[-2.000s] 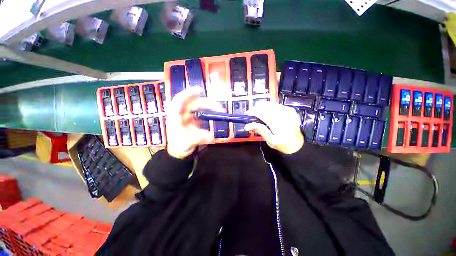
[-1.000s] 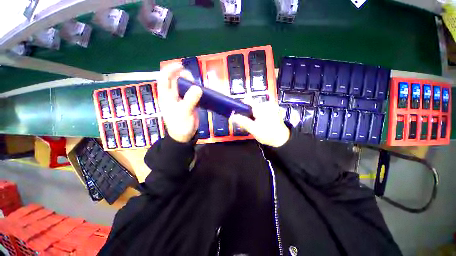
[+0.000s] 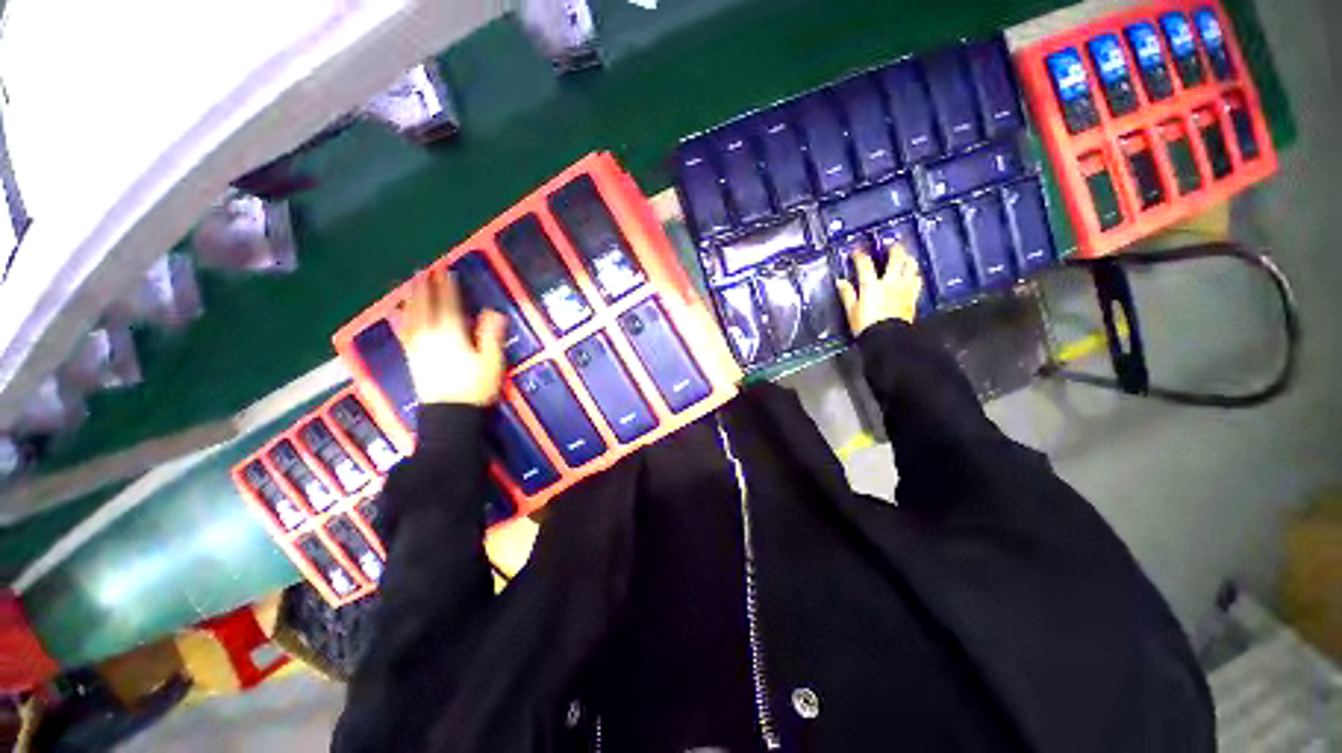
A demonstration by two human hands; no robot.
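Note:
The orange phone tray (image 3: 718, 350) lies tilted in front of me. Two phones with white patches, one of them a phone body (image 3: 599, 233), lie in its upper right slots. Its other visible slots show dark-blue backs, such as a covered phone (image 3: 662, 353). My left hand (image 3: 453, 350) lies over the upper left slots, thumb apart, with no phone visibly lifted. My right hand (image 3: 883, 287) is over the lower row of the black blister tray (image 3: 704, 262), fingertips at a back cover; whether it grips one is unclear. Other back covers (image 3: 949, 250) fill slots beside it.
At left is a waiting orange tray (image 3: 312, 541) of phones with white patches. At far right is an orange tray (image 3: 1096, 233) with blue-faced phones. Grey-white blocks (image 3: 412, 103) stand along the green bench (image 3: 648, 88). A black cable loop (image 3: 1280, 331) hangs at right.
The view has turned and shifted right. The dark-blue phone has left both hands, and the empty upper slot now shows a dark-blue back. My right hand has moved to the blister tray.

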